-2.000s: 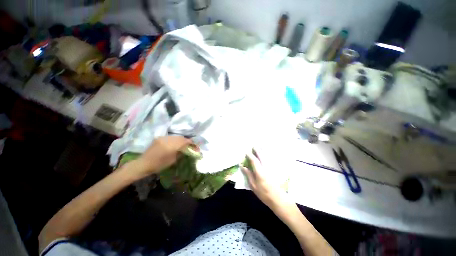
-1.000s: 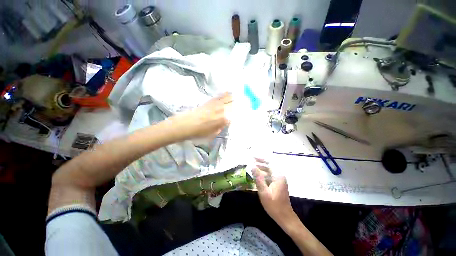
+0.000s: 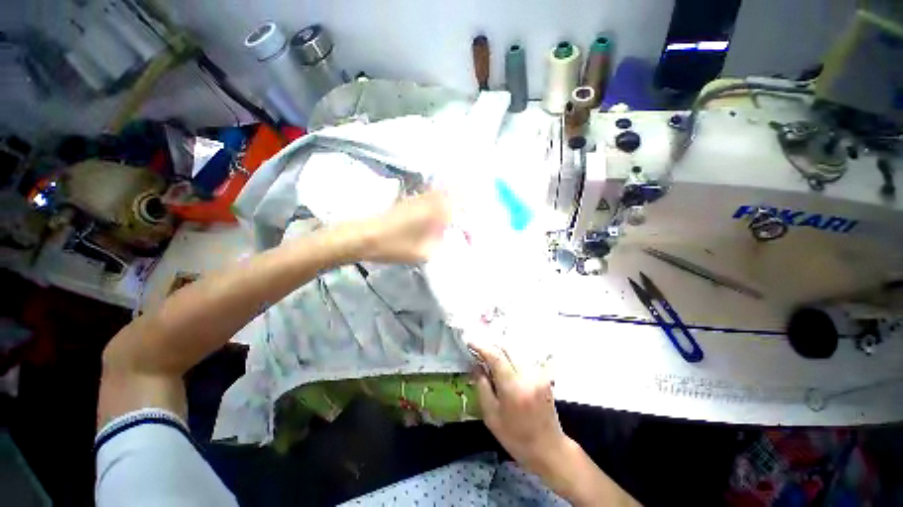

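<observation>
The pale fabric (image 3: pixel 347 317) lies crumpled and gathered over the table, left of the needle area. Green floral fabric (image 3: pixel 426 394) shows beneath its front edge, hanging at the table edge. My left hand (image 3: pixel 411 228) is on the pale cloth behind, blurred; its fingers fade into the bright glare and its grip cannot be made out. My right hand (image 3: pixel 515 396) pinches the front edge of the pale fabric near the table edge. The presser foot area (image 3: pixel 574 259) is just right of the cloth. A turquoise piece (image 3: pixel 514 204) lies left of the needle.
The sewing machine head (image 3: pixel 733 188) stands at right. Thread snips (image 3: pixel 668 319) and a thin metal stick (image 3: pixel 703 272) lie on its bed. Thread cones (image 3: pixel 562 77), a screwdriver (image 3: pixel 481 61) and a phone (image 3: pixel 696 45) are behind. An orange tray (image 3: pixel 223 203) and flasks (image 3: pixel 313 48) are at left.
My left hand has gone from the near cloth edge to farther back on the pale fabric. The green fabric is now mostly covered. The view has turned right, showing more of the machine.
</observation>
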